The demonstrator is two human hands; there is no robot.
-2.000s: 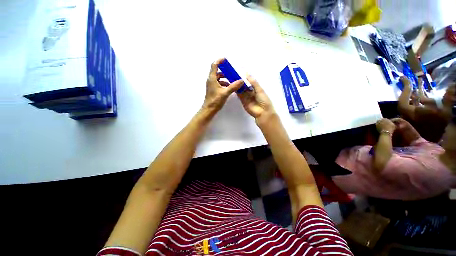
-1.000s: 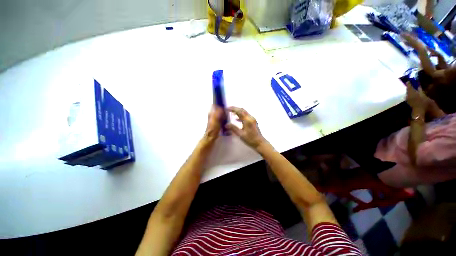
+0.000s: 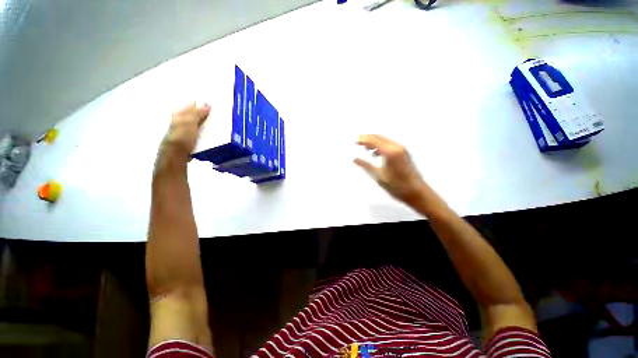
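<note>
A stack of retail boxes [image 3: 260, 133] stands on the table left of the middle, blue sides edge by edge, a white front facing left. My left hand [image 3: 185, 129] is at the left end of the stack, fingertips at the white front of the outermost box. Glare blurs that front, so I cannot tell whether the fingers grip it. My right hand [image 3: 393, 168] is over the table right of the stack, fingers apart and empty. A few loose boxes [image 3: 556, 105] lie overlapping at the right, white and dark blue panel up.
The white table [image 3: 336, 203] has a curved far edge along the wall and a near edge at my body. Small orange-yellow items [image 3: 49, 191] lie at the far left, beside clear plastic [image 3: 12, 161]. Yellow tape marks show at the upper right.
The view has turned left. The box that was in my hands has left my right hand. My left hand has moved to the stack; my hands are now far apart.
</note>
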